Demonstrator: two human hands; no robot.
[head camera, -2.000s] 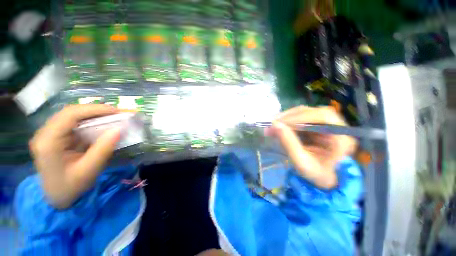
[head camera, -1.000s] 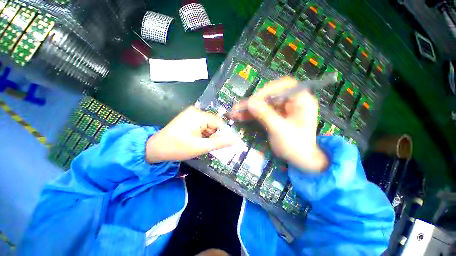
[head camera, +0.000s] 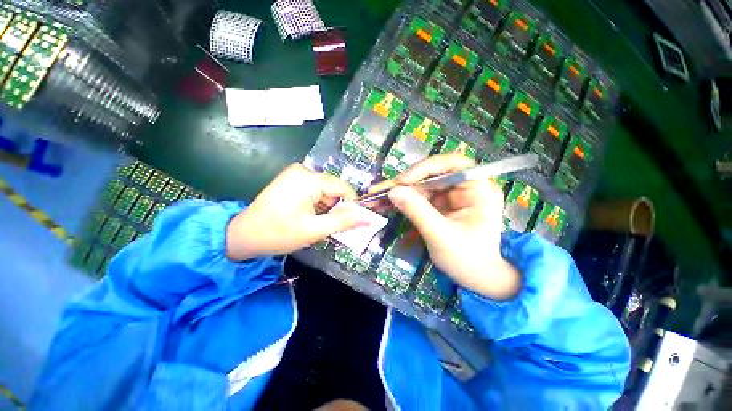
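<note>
My right hand (head camera: 457, 217) is shut on silver-grey tweezers (head camera: 502, 168), held slanted with the tips pointing left. My left hand (head camera: 293, 213) pinches a small white label strip (head camera: 361, 229) between thumb and fingers. The tweezer tips meet the strip's upper edge near my left fingertips; whether they hold a label is too small to tell. Both hands are above a clear blister tray (head camera: 325, 148) with rows of green circuit boards (head camera: 490, 94) that carry orange patches. My hands hide some boards in the tray's lower rows.
At the upper left are dotted label sheets (head camera: 234, 36), dark red film (head camera: 330, 53) and a white strip (head camera: 274, 106). Stacked blister trays (head camera: 96, 92) stand at the far left, with more boards (head camera: 132, 201) below. A brown ring (head camera: 642, 217) and black cabled items lie at the right.
The view has turned and steadied since the earliest frame. Since one second ago, the tweezers' rear end has lowered and the tips have come to the strip. Both hands keep their holds.
</note>
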